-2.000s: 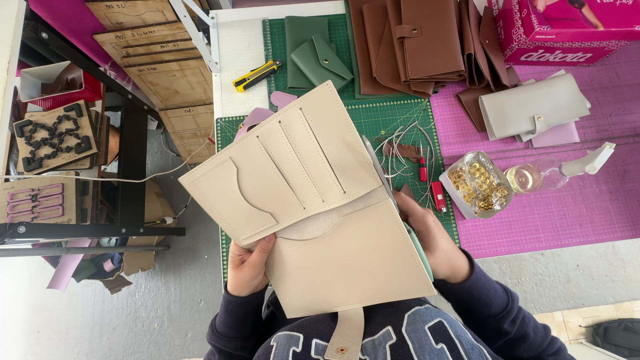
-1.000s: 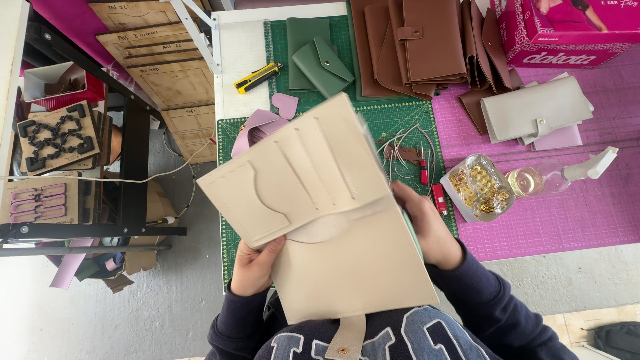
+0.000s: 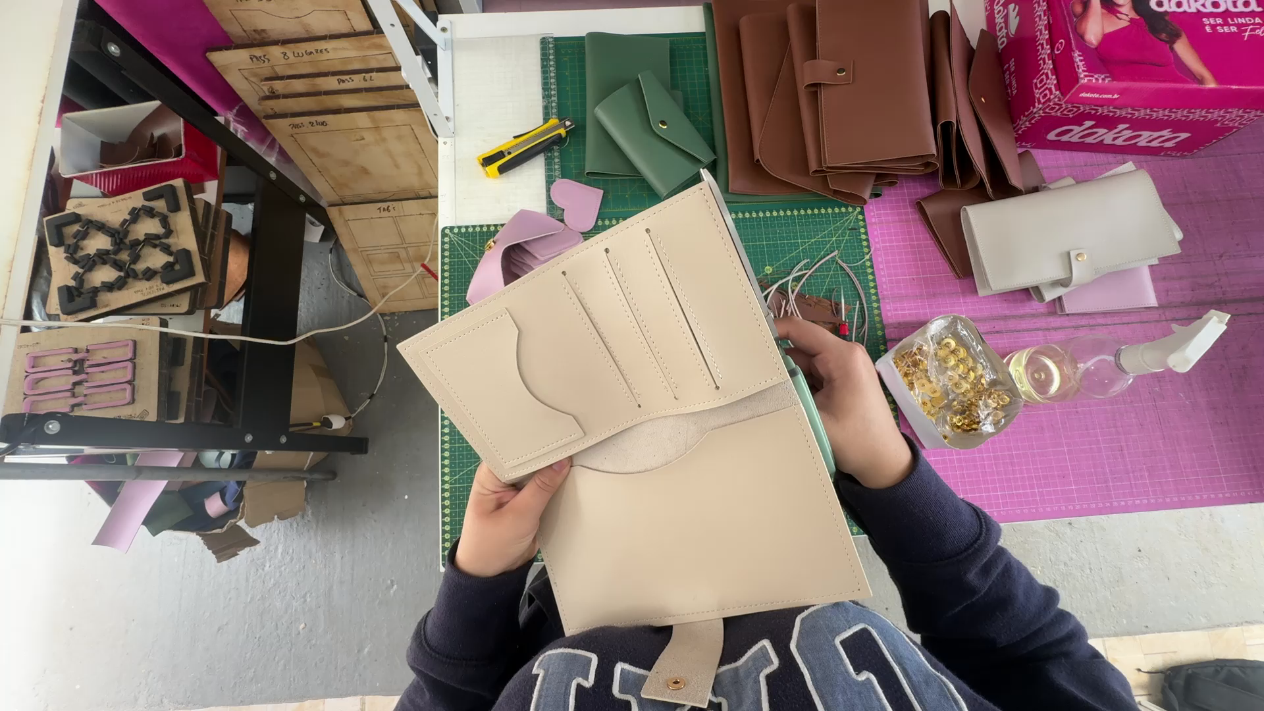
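A beige leather document wallet (image 3: 691,523) is spread wide against my body, its card slots and curved pocket on the upper panel and a strap with a snap at the bottom. My left hand (image 3: 511,513) pinches its left edge near the fold, thumb on top. At the right edge, my right hand (image 3: 844,395) has its fingers partly hidden behind the wallet, beside a light green item (image 3: 812,415) that shows only as a narrow strip. Whether that hand grips the green item, the wallet or both is not clear.
Green wallets (image 3: 652,133), brown leather wallets (image 3: 869,89) and a grey wallet (image 3: 1071,232) lie on the cutting mats. Nearer are a yellow utility knife (image 3: 523,148), lilac pieces (image 3: 523,252), a tray of gold snaps (image 3: 950,380), a spray bottle (image 3: 1076,370) and a pink box (image 3: 1136,89).
The wallet's upper panel has shifted and tilted slightly; more of the lilac pieces showed beside it one second ago. Both hands have kept about the same places at its edges.
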